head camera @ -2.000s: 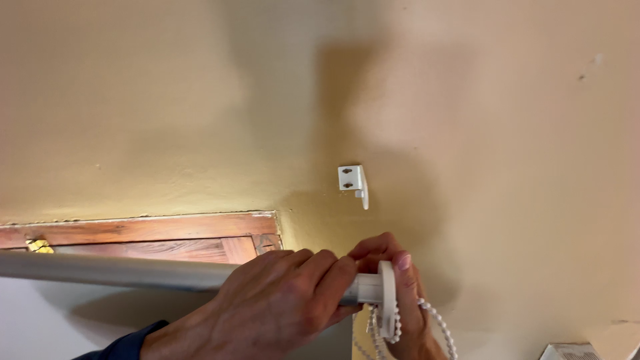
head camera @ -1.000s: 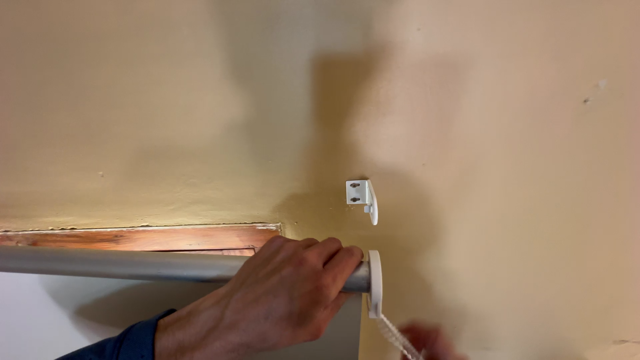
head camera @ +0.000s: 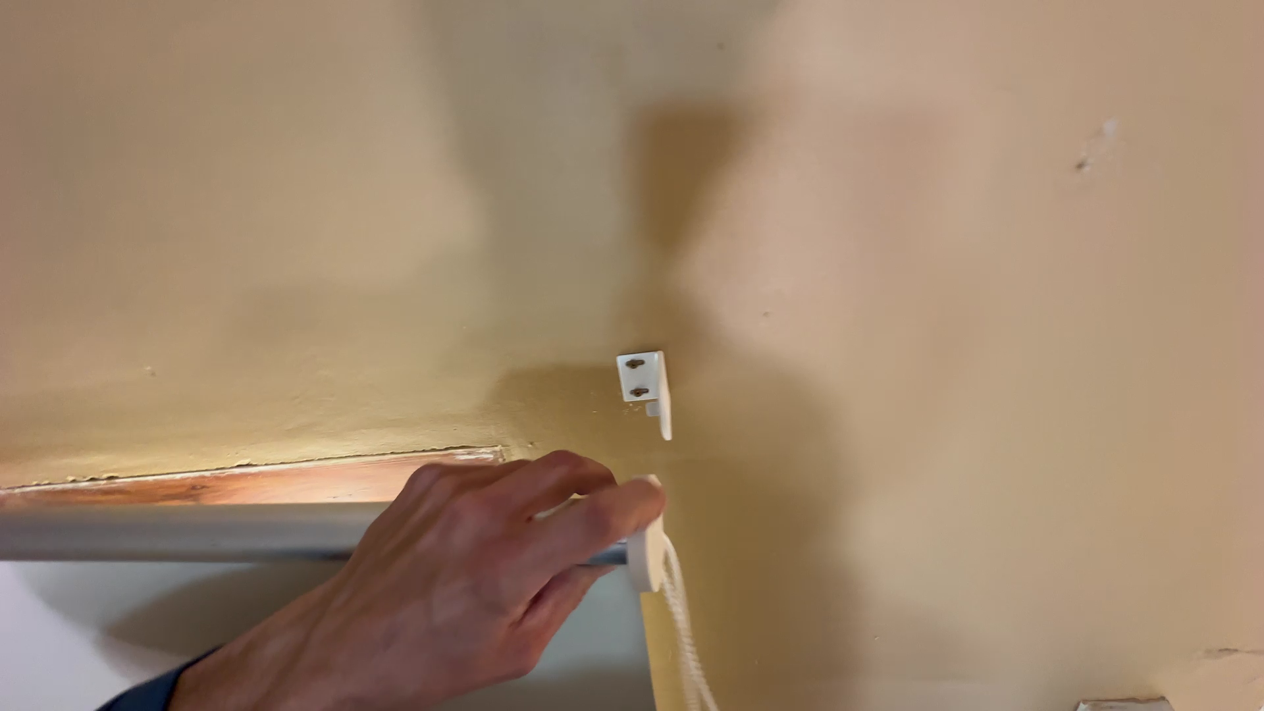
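Note:
My left hand (head camera: 484, 563) grips the right end of a roller blind's metal tube (head camera: 188, 531), with a fingertip on the rim of the white plastic chain end piece (head camera: 647, 538). From that end piece a white bead chain (head camera: 683, 622) hangs down past the lower edge of view. Pale blind fabric (head camera: 592, 642) drops below the tube. Just above the end piece, and apart from it, a white wall bracket (head camera: 642, 377) is fixed to the wall, its arm pointing downward. My right hand is out of view.
Behind the tube runs the top of a wooden window frame (head camera: 296, 479). The beige painted wall (head camera: 938, 395) bears small chips and shadows. A pale-edged object (head camera: 1123, 704) shows at the bottom right.
My right hand was at the end piece, then lower by the bead chain, and has now left the view. The chain now hangs straighter. My left hand's fingers have shifted onto the end piece.

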